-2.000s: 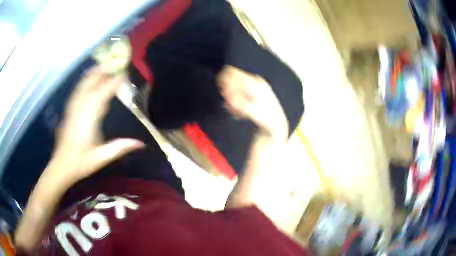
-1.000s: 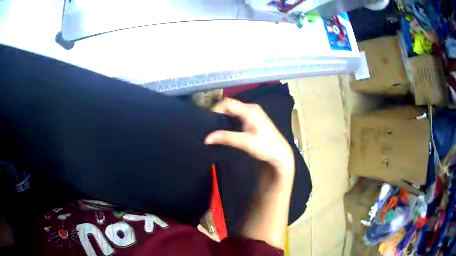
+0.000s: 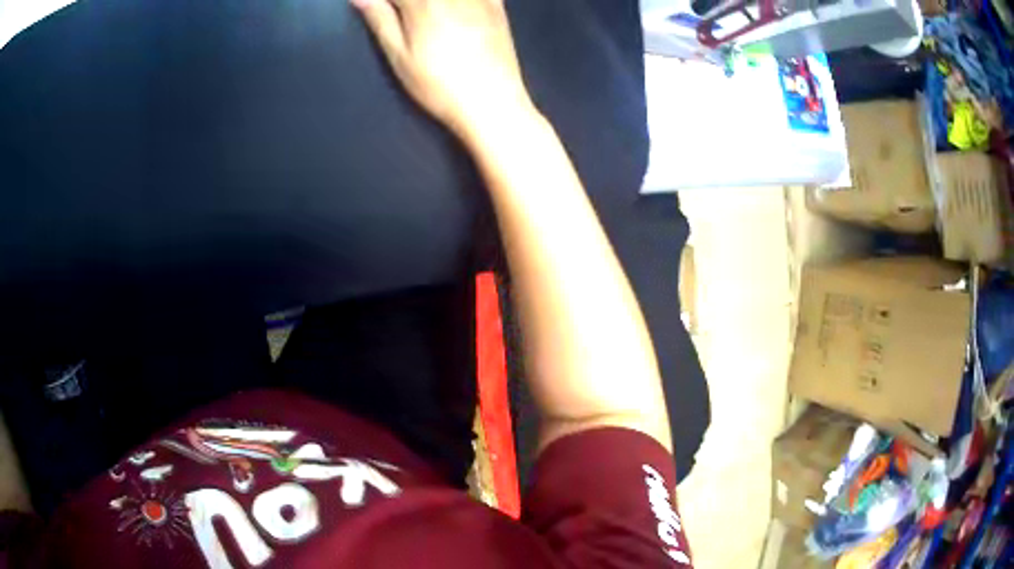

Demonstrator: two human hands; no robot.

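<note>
A large black fabric panel (image 3: 245, 156) covers the machine bed's left part and drapes towards my lap. My right hand (image 3: 445, 45) lies on its upper right part, thumb spread. The other fingertips are cut off by the picture's top edge, so any grip is hidden. My left hand is not in view. More black cut fabric (image 3: 656, 300) hangs to the right of my right forearm. A narrow red strip (image 3: 496, 389) runs between that forearm and the black fabric over my lap.
The white machine bed (image 3: 723, 133) shows at the upper right, below part of the sewing machine (image 3: 828, 31) and a dark red part. Cardboard boxes (image 3: 878, 333), bagged goods (image 3: 878, 489) and blue items stand on the right. Pale floor lies between.
The black panel has moved up from my lap over the bed and its ruler edge. My right hand has moved up and forward onto it. My left hand, seen at first, has left the view.
</note>
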